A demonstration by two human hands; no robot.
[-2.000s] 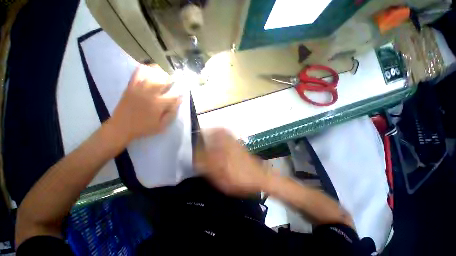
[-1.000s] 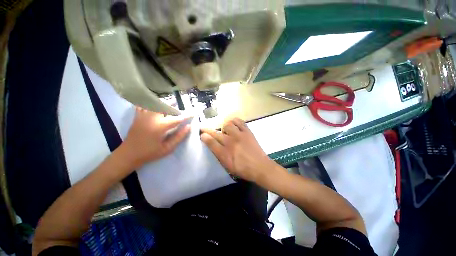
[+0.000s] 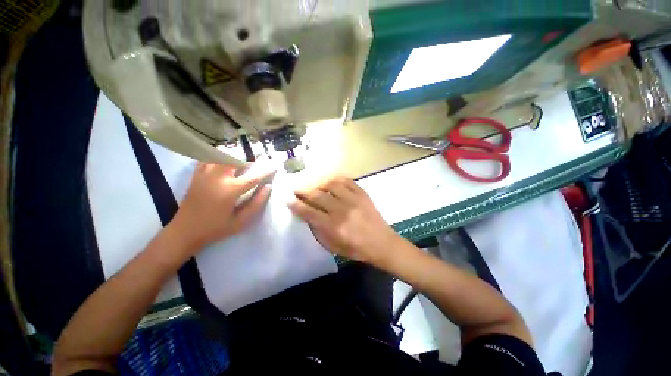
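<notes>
A white panel (image 3: 257, 268) lies on the machine bed and runs down to the table's front edge, with a black panel (image 3: 193, 283) showing as a border along its left side. My left hand (image 3: 221, 200) lies flat on the white panel, its fingertips just left of and below the presser foot (image 3: 274, 150). My right hand (image 3: 346, 220) is at the panel's right edge, fingers bent and pressing or pinching it below the needle area. Bright lamp glare hides the exact stitching point and the fingertip contact.
The sewing machine head (image 3: 324, 66) overhangs the hands. Red scissors (image 3: 477, 150) lie right of the needle. Black pieces (image 3: 44, 169) are stacked at left. White pieces with black edging (image 3: 530, 257) hang below the table at right. A blue basket (image 3: 173, 356) is below left.
My right hand has come up from the front edge to the panel near the needle. My left hand remains on the panel. Over the last second both hands barely moved, while the camera view shifted slightly.
</notes>
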